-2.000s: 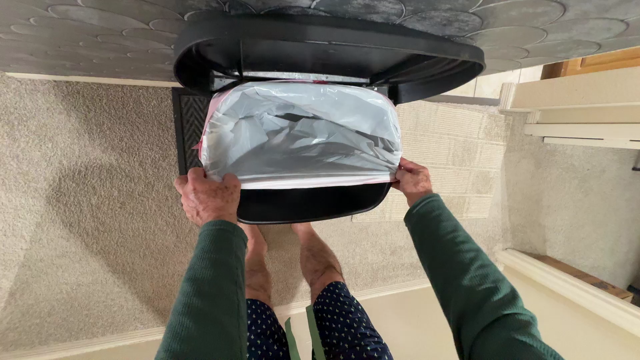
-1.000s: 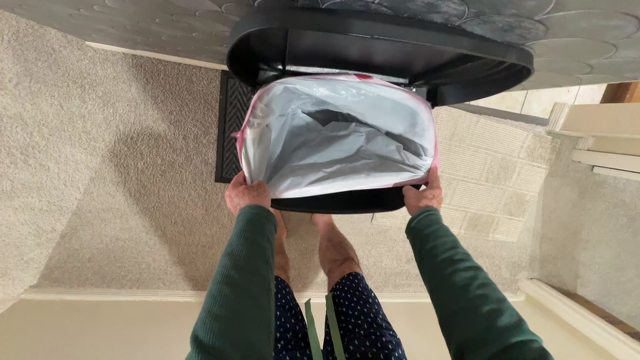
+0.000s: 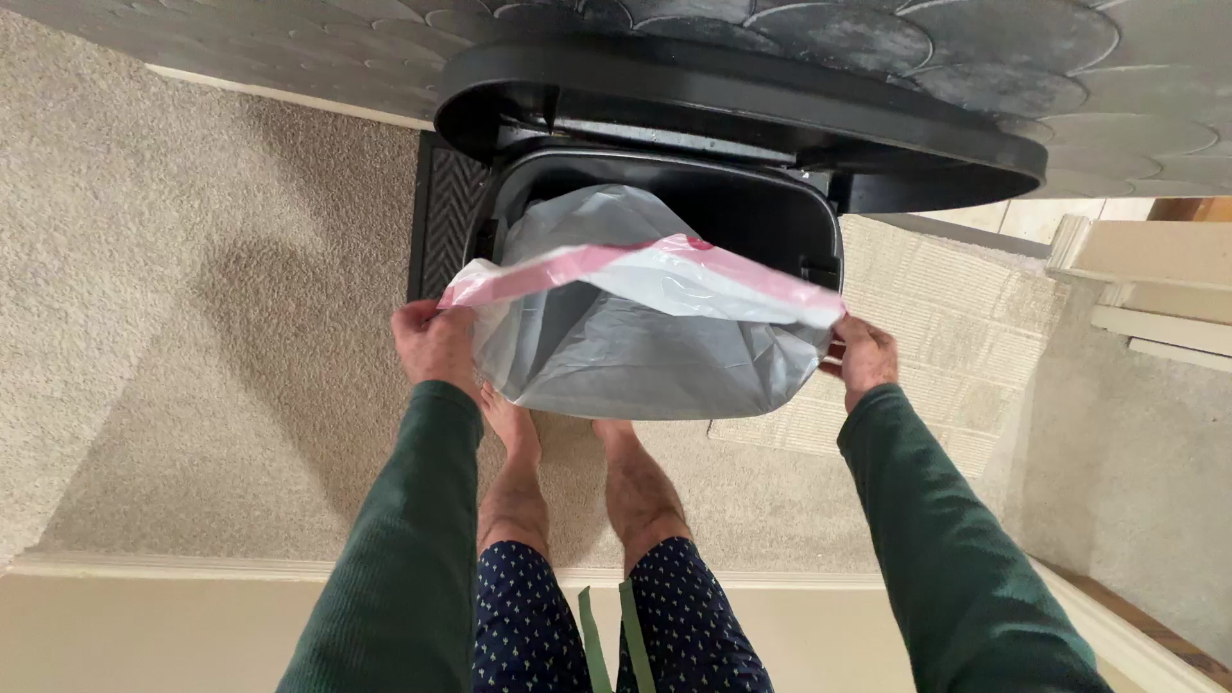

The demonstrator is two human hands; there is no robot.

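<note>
A white plastic bin bag (image 3: 654, 356) with a pink drawstring band hangs in and over the front of a black trash can (image 3: 770, 207). Its back edge is off the can's back rim, which lies bare. The raised lid (image 3: 741, 106) leans toward the wall. At the can's left front corner, my left hand (image 3: 435, 345) grips the bag's band. My right hand (image 3: 861, 354) pinches the other end of the band at the right, so the band stretches between both hands across the opening. The front rim is covered by the bag.
A grey wall (image 3: 837, 38) with a scale pattern stands behind the can. A dark ribbed mat (image 3: 450, 207) lies partly under it, on beige carpet (image 3: 144, 289). A cream patterned rug (image 3: 924, 327) is at the right. My bare feet are just below the can.
The bag's back edge has come off the back rim and moved toward me, baring the can's black inside. Both hands stay at the bag's sides. The bag now covers the front rim, which showed before.
</note>
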